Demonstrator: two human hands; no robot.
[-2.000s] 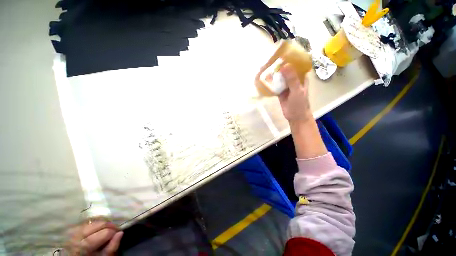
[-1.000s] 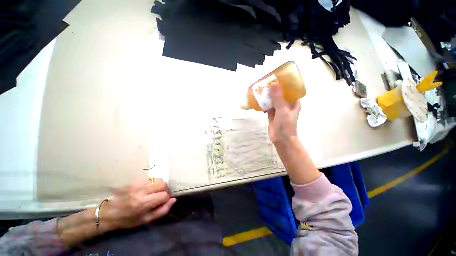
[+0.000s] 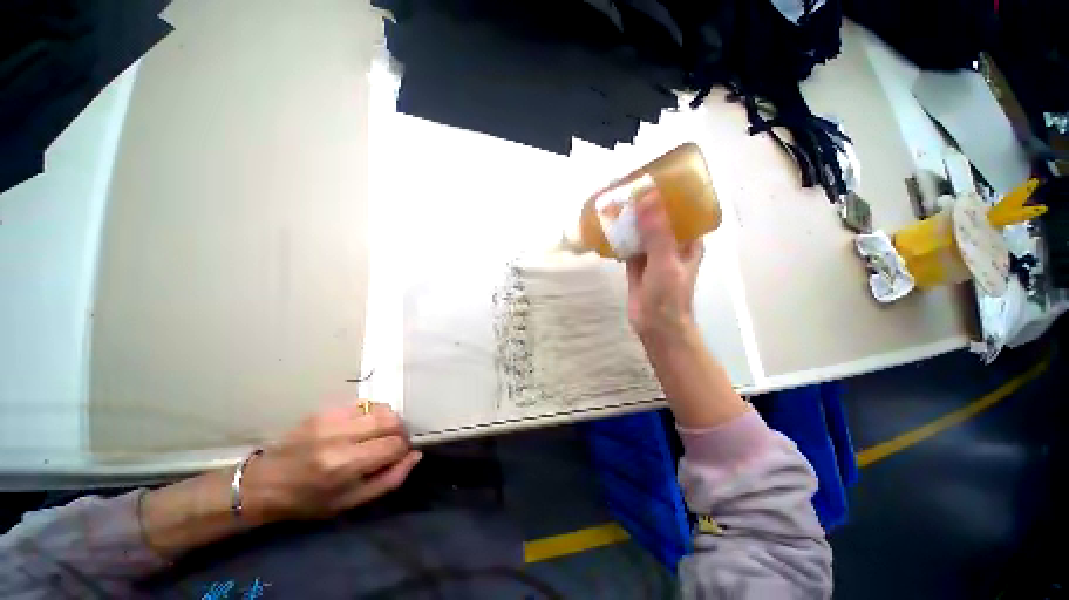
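My right hand [image 3: 665,267] is closed around the amber glue bottle [image 3: 689,193] with a white label. The bottle is tilted, its nozzle pointing down and left, over the upper edge of the glue marks [image 3: 574,340] on the table; whether the nozzle touches cannot be told. My left hand [image 3: 340,459] rests at the table's front edge, fingers curled together. Its fingertips are at the table edge and whether they hold something there is hidden.
A black panel pile [image 3: 528,70] lies at the far side, another [image 3: 70,70] far left. Black strips [image 3: 809,147] dangle right of the centre pile. A yellow pot [image 3: 926,252] with crumpled wrapping [image 3: 884,267] stands right. A blue crate [image 3: 639,481] is below the table edge.
The view has swung right and steadied since two seconds ago. My right hand has brought the bottle from near the yellow pot to the glue marks. My left hand stays at the table edge.
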